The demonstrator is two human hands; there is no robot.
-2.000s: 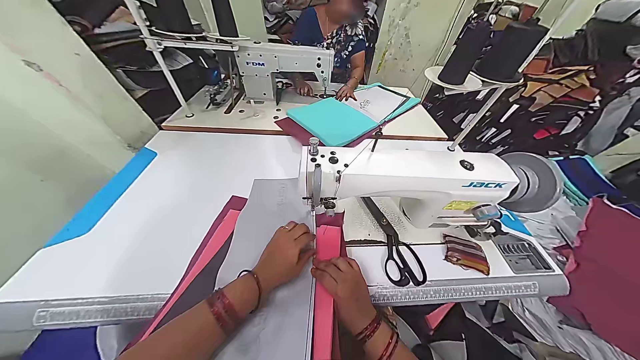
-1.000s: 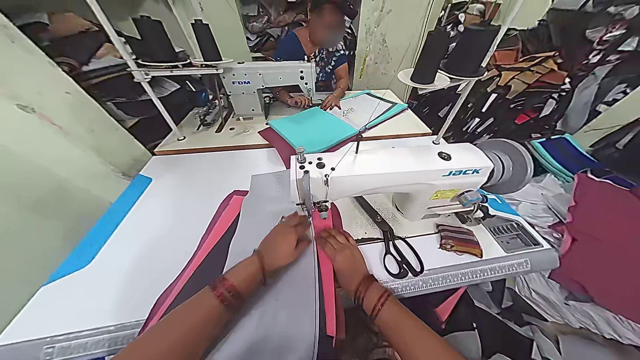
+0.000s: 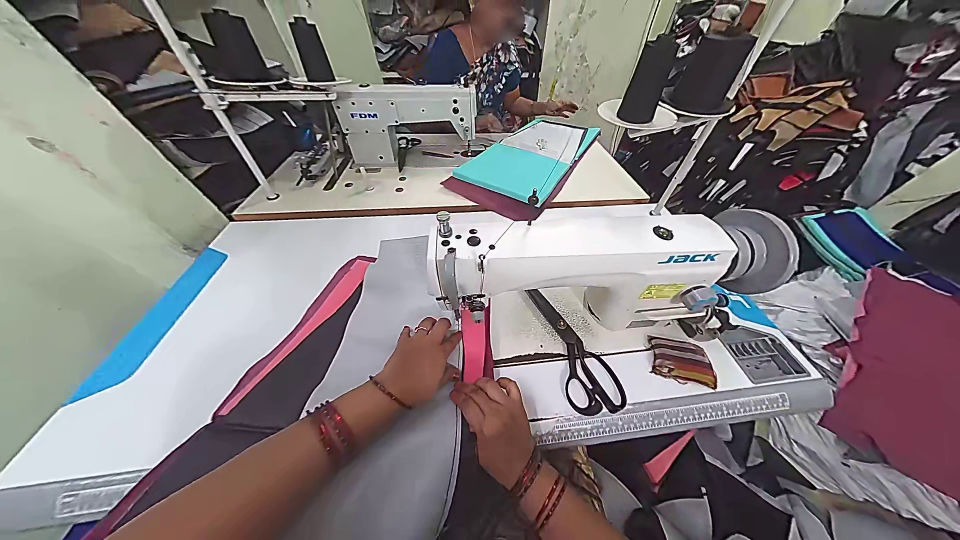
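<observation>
A white Jack sewing machine (image 3: 585,255) stands over layered fabric, its presser foot (image 3: 474,309) on a pink strip (image 3: 474,349). My left hand (image 3: 421,360) presses on grey fabric (image 3: 390,450) just left and in front of the foot, fingers bent. Nearer the table's front edge, my right hand (image 3: 499,420) has its fingertips on the seam at the near end of the visible pink strip; whether it pinches the cloth is hidden. Dark, pink and maroon layers (image 3: 300,352) fan out on the left. Black-handled scissors (image 3: 577,352) lie right of the needle area.
A folded striped cloth (image 3: 682,361) lies near the machine's right end. Behind stands an FDM sewing machine (image 3: 405,112), with turquoise fabric (image 3: 517,161) on its table and a person (image 3: 480,67) beyond. Thread cones (image 3: 646,79) rise behind the Jack machine. Maroon fabric (image 3: 900,382) and scraps lie at right.
My right hand is now farther down the seam from the presser foot, and more pink strip shows between them. The person behind has raised a hand off the turquoise fabric.
</observation>
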